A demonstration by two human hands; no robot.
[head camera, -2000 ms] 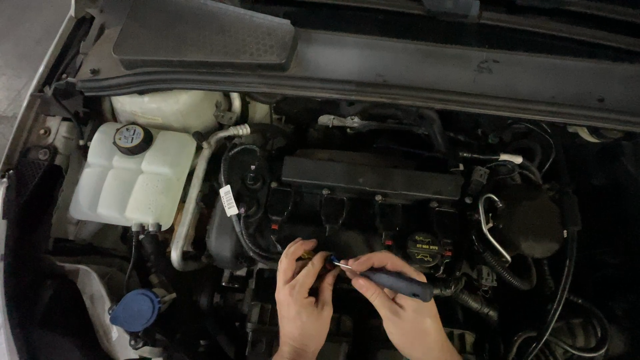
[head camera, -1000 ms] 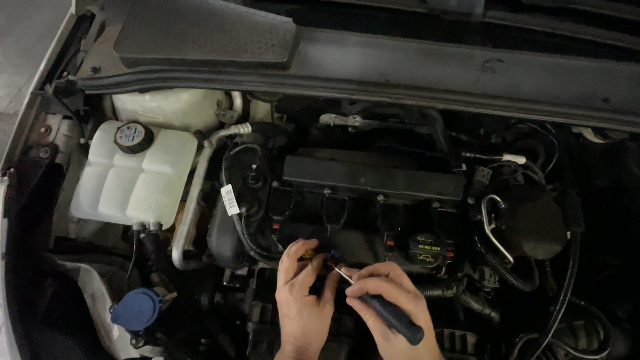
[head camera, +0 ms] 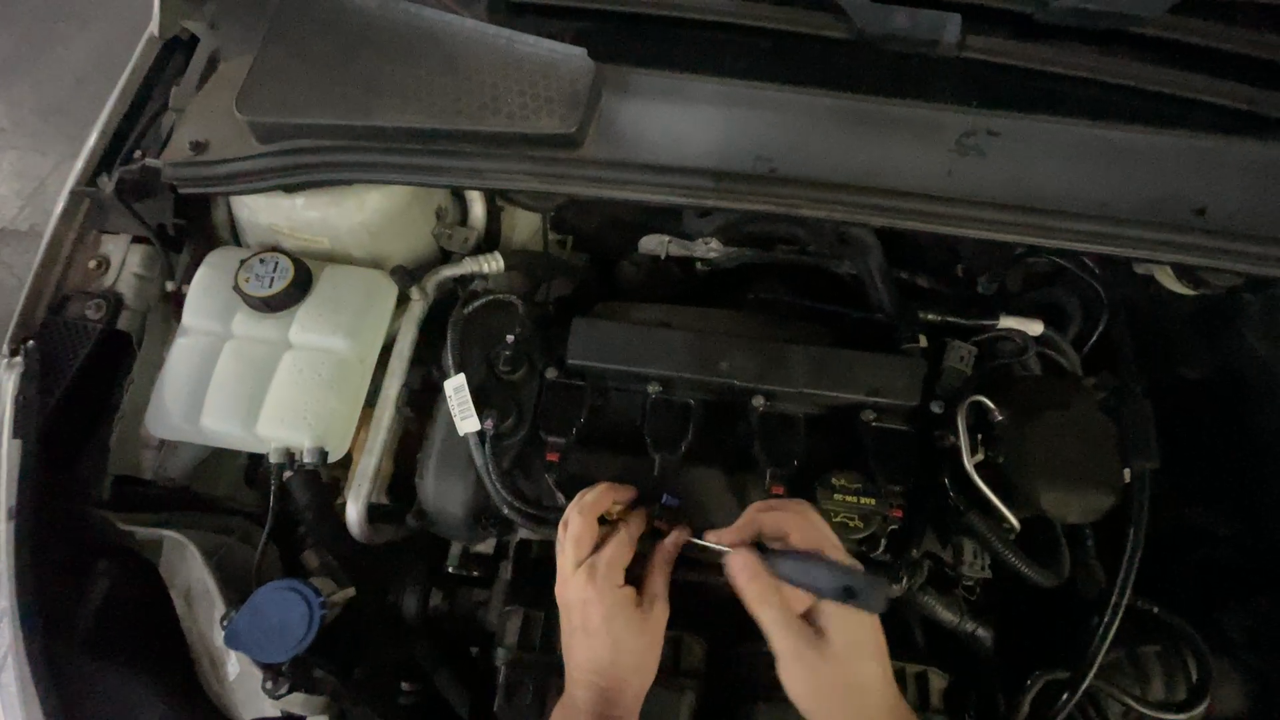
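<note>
My right hand (head camera: 805, 600) grips a screwdriver (head camera: 820, 577) with a dark blue handle, its thin metal shaft pointing left toward the fingertips of my left hand. My left hand (head camera: 612, 590) is at the front edge of the black engine cover, fingers bent around a small part that they mostly hide. A small blue connector piece (head camera: 668, 500) shows just above its fingertips, below an ignition coil (head camera: 668, 425). A bit of yellow-brown shows between the left fingers. The black oil filler cap (head camera: 852, 505) lies just beyond my right hand.
A white coolant reservoir (head camera: 275, 350) with a black cap stands at the left, beside a metal pipe (head camera: 385, 430). Below it is a blue washer-fluid cap (head camera: 277, 620). A wiring harness with a white label (head camera: 462, 403) runs down toward my left hand. Black hoses (head camera: 1130, 560) curve at the right.
The screwdriver's handle has swung up from its lower, steeper tilt of a second ago, and its tip has moved right, away from the blue piece. My left hand stays at the same spot.
</note>
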